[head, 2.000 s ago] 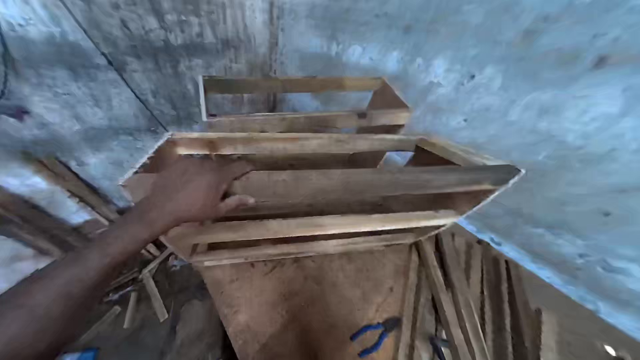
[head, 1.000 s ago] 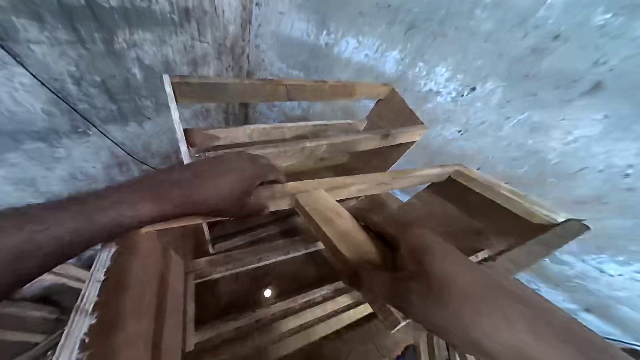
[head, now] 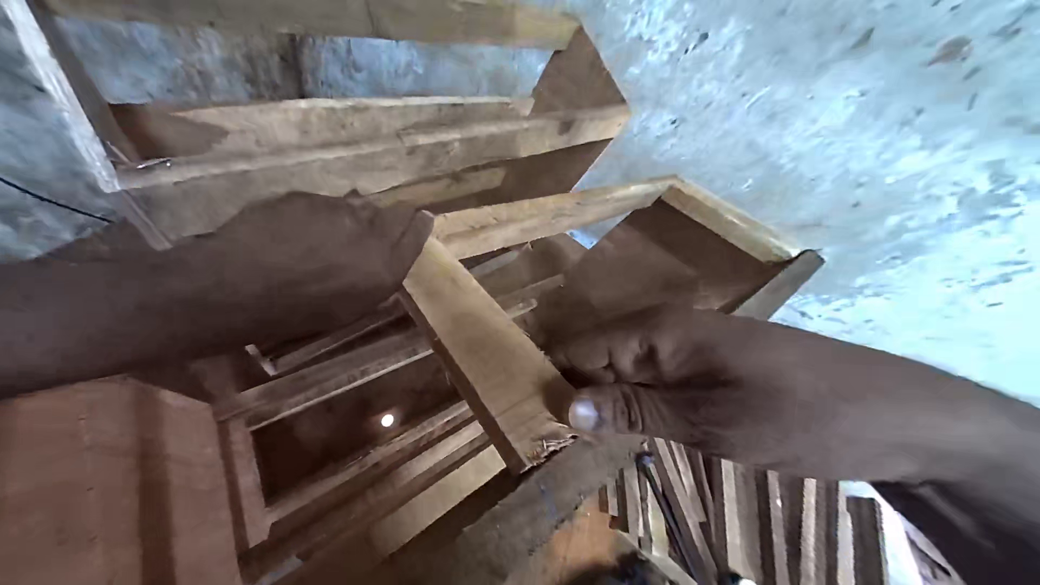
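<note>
A short wooden block (head: 487, 349) lies aslant across a wooden frame (head: 561, 215) of battens and thin panels. My right hand (head: 658, 374) grips the block's lower end, with the thumb at its splintered edge. Close to the block's upper end is my left hand (head: 349, 244), closed over the frame's upper batten; its fingers are mostly hidden in shadow. Behind both hands stands a second wooden frame (head: 366, 154) with long rails and a side panel.
A rough plastered wall (head: 812, 122) rises behind the frames. Several wooden strips (head: 756, 520) lie at the lower right. A brown wooden panel (head: 106, 479) fills the lower left corner, and a dark cable (head: 53, 200) runs along the wall at left.
Two seconds ago only my left hand was in view, on the frame's battens. Since then my right hand has come in and holds the block, and the frame has been turned and tilted.
</note>
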